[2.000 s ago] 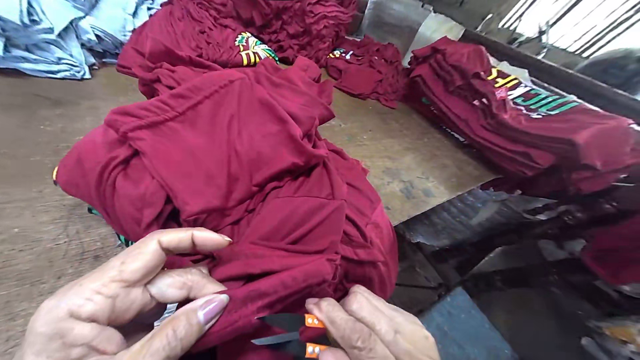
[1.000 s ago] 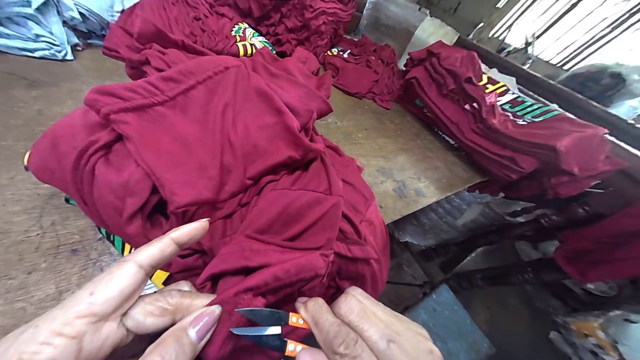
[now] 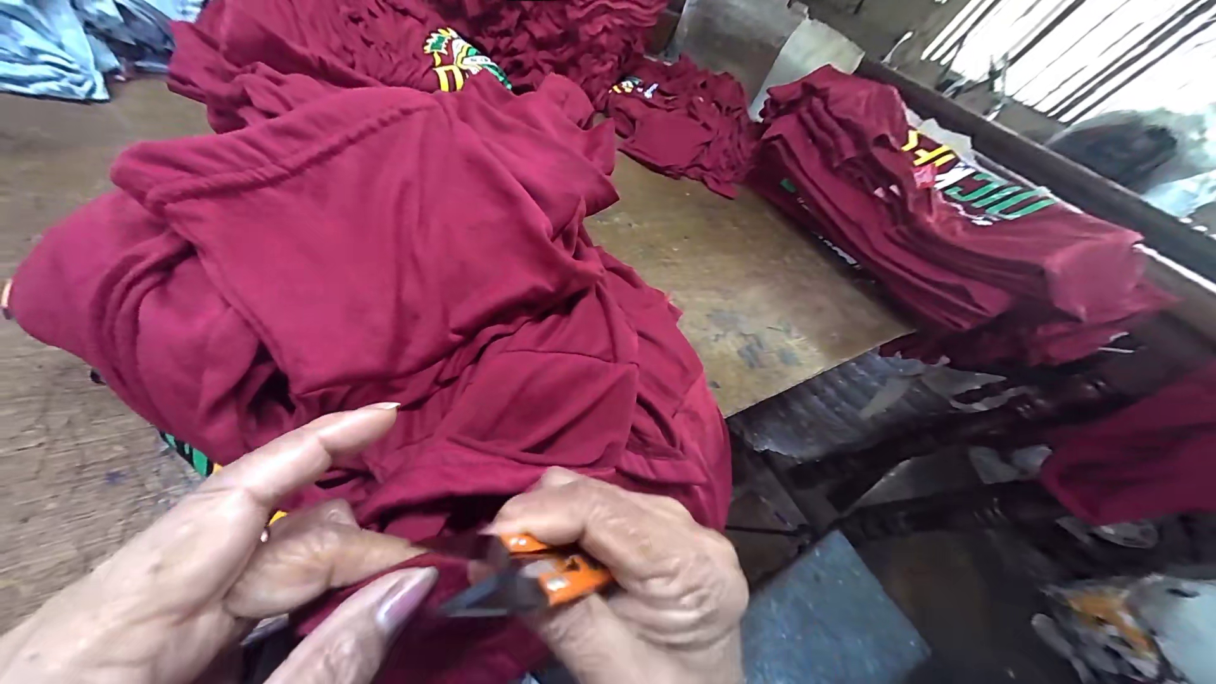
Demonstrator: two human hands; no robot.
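A rumpled maroon knit garment [image 3: 380,247] lies in a heap at the table's near edge. My left hand [image 3: 256,551] pinches a fold of it between thumb and fingers, with the index finger stretched out above. Orange-handled thread snips [image 3: 532,579] are in my right hand [image 3: 636,570], their dark blades pointing left, just beside my left thumb and over the fold. The blades are blurred, so whether any thread lies between them cannot be told. Green and yellow print shows under the heap at the left.
On the wooden table [image 3: 769,294], more maroon garments [image 3: 323,47] are heaped behind, and a folded maroon stack [image 3: 950,218] with colored print lies at the right edge. Light blue cloth [image 3: 47,47] is at the far left. Beyond the table's right edge are dark bars and a grey-blue panel [image 3: 826,617].
My right hand has turned and moved closer to my left thumb with the snips. The snips' blades, spread apart earlier, now look closer together. My left hand still pinches the cloth.
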